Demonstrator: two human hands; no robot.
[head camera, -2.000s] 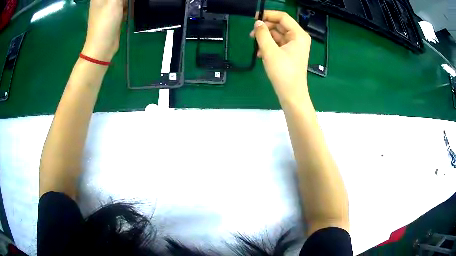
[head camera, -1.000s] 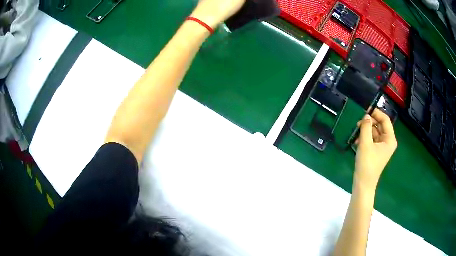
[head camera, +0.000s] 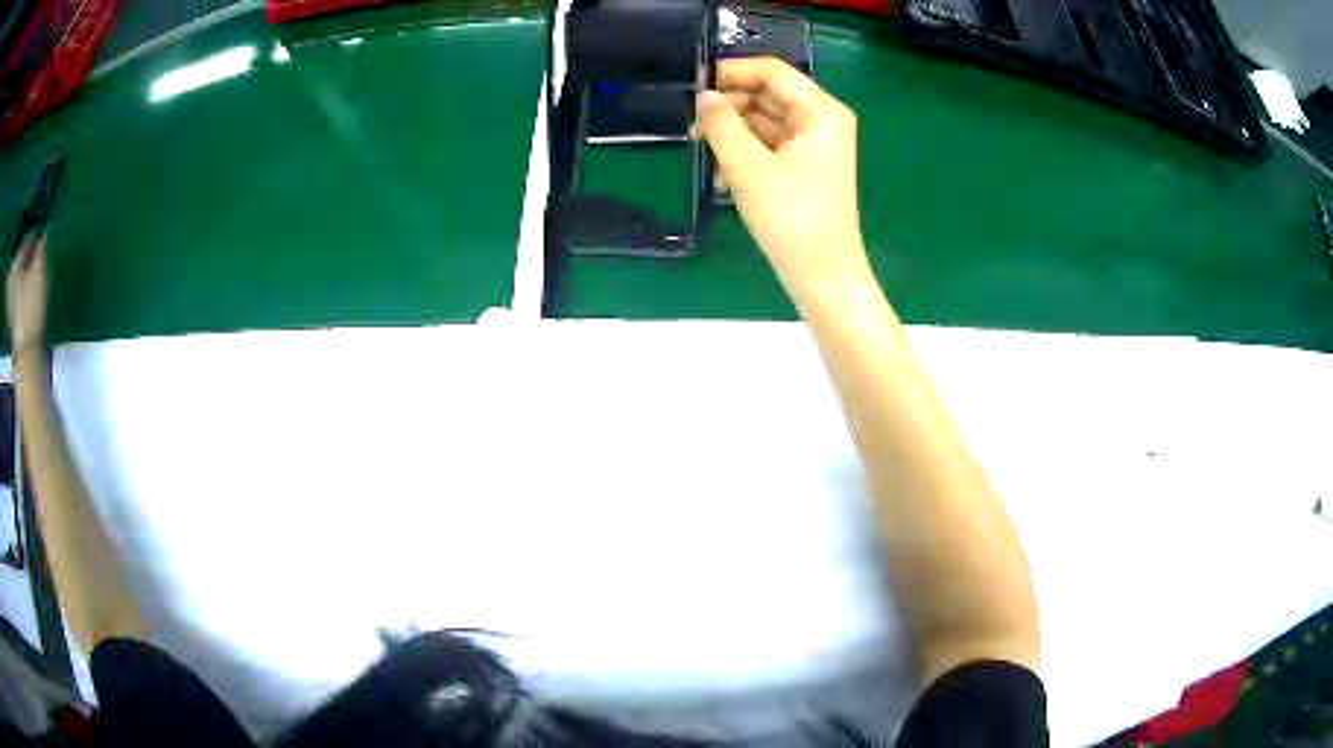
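My right hand (head camera: 790, 183) pinches the right edge of a black phone middle frame (head camera: 633, 41), held over another frame (head camera: 640, 114) on the green surface; their outlines overlap. A further frame (head camera: 768, 32) is partly hidden behind my right hand. My left hand (head camera: 27, 300) is small and partly cut off at the far left edge. Its fingertips are at the near end of a dark frame (head camera: 44, 193); whether they grip it cannot be told.
A white strip (head camera: 535, 219) runs away from me, left of the held frame. Red baskets (head camera: 380, 6) show along the top and at the upper left. A black compartment tray (head camera: 1104, 51) is at the upper right. A white mat (head camera: 585, 482) covers the near side.
My view has swung back level. My left hand has moved to the far left, and the dark thing it held is no longer seen there. My right hand still holds its frame.
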